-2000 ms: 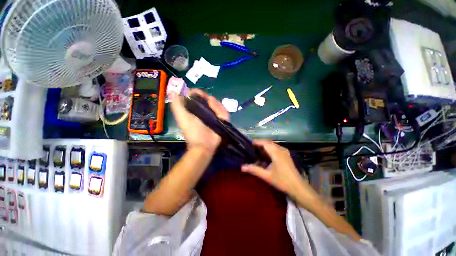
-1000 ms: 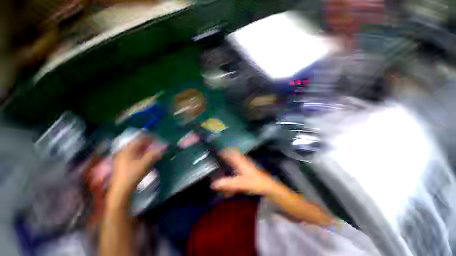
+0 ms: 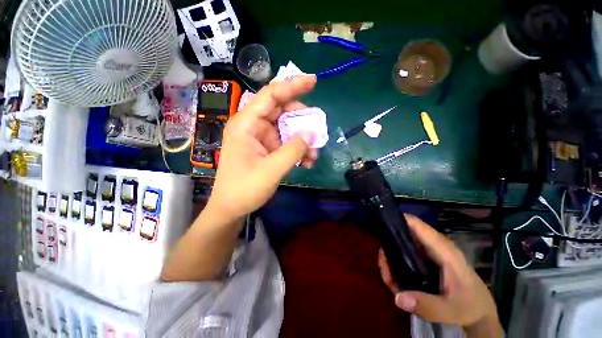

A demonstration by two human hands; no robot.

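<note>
My left hand (image 3: 254, 148) holds a small pale pink-white rounded square piece (image 3: 302, 127), like a watch case or cover, between thumb and fingers above the green mat. My right hand (image 3: 442, 277) is wrapped around the lower part of a thick black electric screwdriver (image 3: 393, 224). Its thin bit (image 3: 350, 148) points up and to the left, beside the pale piece, apart from it. The palm side of the right hand is hidden by the tool.
On the green mat (image 3: 317, 171) lie tweezers (image 3: 369, 124), a yellow-handled tool (image 3: 429, 129), blue-handled cutters (image 3: 343, 46) and a brownish dish (image 3: 422, 66). An orange multimeter (image 3: 214, 122) and fan (image 3: 92, 53) stand left. A foam tray (image 3: 99, 254) holds watches.
After a blurred head turn, the view is back over the bench. The left hand now shows the pale piece. The screwdriver, earlier held across both hands, is in the right hand alone.
</note>
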